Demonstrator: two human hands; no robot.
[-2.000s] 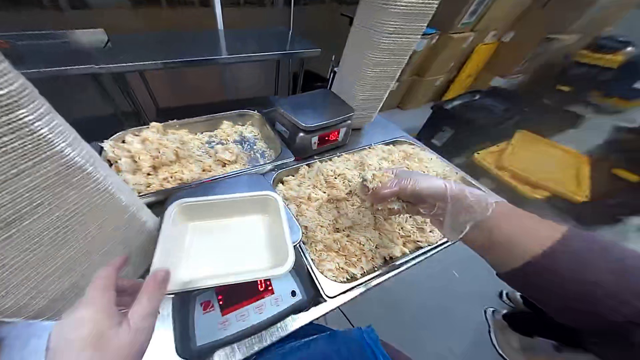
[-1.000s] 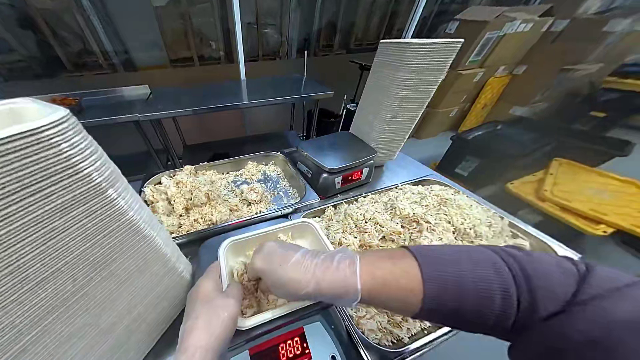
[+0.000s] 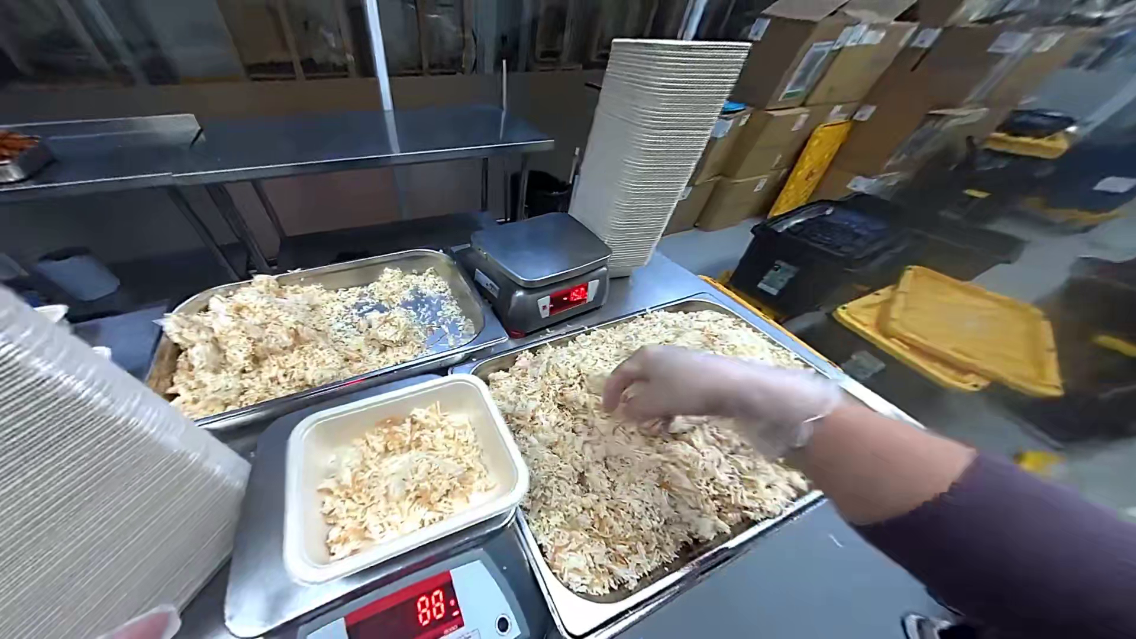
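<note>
My right hand [image 3: 701, 395], in a clear plastic glove, is over the shredded food mix [image 3: 612, 497] in the large steel pan [image 3: 568, 612]; its fingers are curled, and whether they hold any food is unclear. Left of that pan, a white fiber tray [image 3: 302, 497] holding a mound of the same mix [image 3: 404, 479] sits on a digital scale [image 3: 470, 590] with a lit red display. Only gloved fingertips of my left hand [image 3: 151, 624] show at the bottom left edge, beside a tall stack of fiber trays [image 3: 98, 470].
Behind are a second steel pan of food [image 3: 311, 342], another scale [image 3: 541, 253] and a second tray stack [image 3: 661, 142]. A steel table [image 3: 328, 146] stands farther back. Cardboard boxes [image 3: 790, 62], a black tote [image 3: 808, 248] and yellow lids [image 3: 967, 328] are at the right.
The empty tray seen two seconds ago now holds food and rests on the scale. My right hand has moved from inside the tray to the large pan; my left hand has let go of the tray.
</note>
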